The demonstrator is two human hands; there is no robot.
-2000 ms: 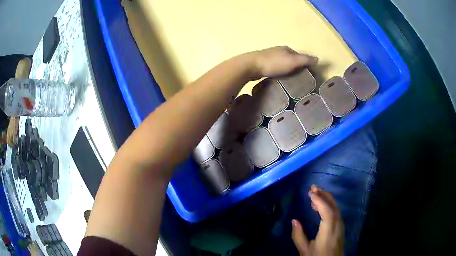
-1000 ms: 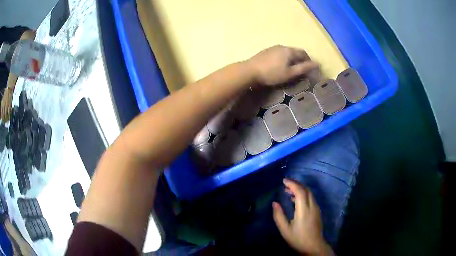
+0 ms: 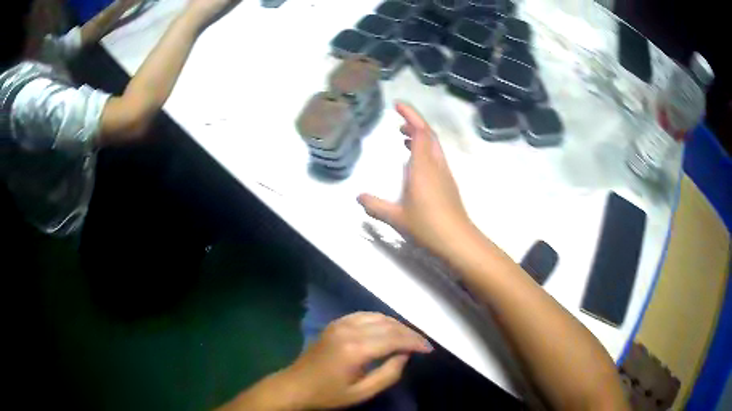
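Two short stacks of pieces with brownish tops and striped light edges, a nearer stack (image 3: 325, 120) and a farther stack (image 3: 355, 76), stand touching on the white table (image 3: 241, 112). My right hand (image 3: 417, 181) is over the table just right of the stacks, thumb and fingers spread, empty and not touching them. My left hand (image 3: 357, 357) is low, by the table's near edge, fingers loosely bent and apart, with nothing visible in it. A heap of dark pieces (image 3: 473, 48) lies at the far side. A small black rounded pad (image 3: 539, 261) lies beside my right forearm.
A black phone (image 3: 615, 261) lies at the right table edge, with another dark slab (image 3: 634, 52) farther back. A clear bottle (image 3: 678, 108) lies at the right. The blue tray (image 3: 710, 353) is partly visible at lower right. Another person's arm (image 3: 160, 72) reaches in at upper left.
The view has swung from the blue tray to the table. The hand that was over the tray's pieces is no longer there; both hands are now at the table, the right one by the stacks.
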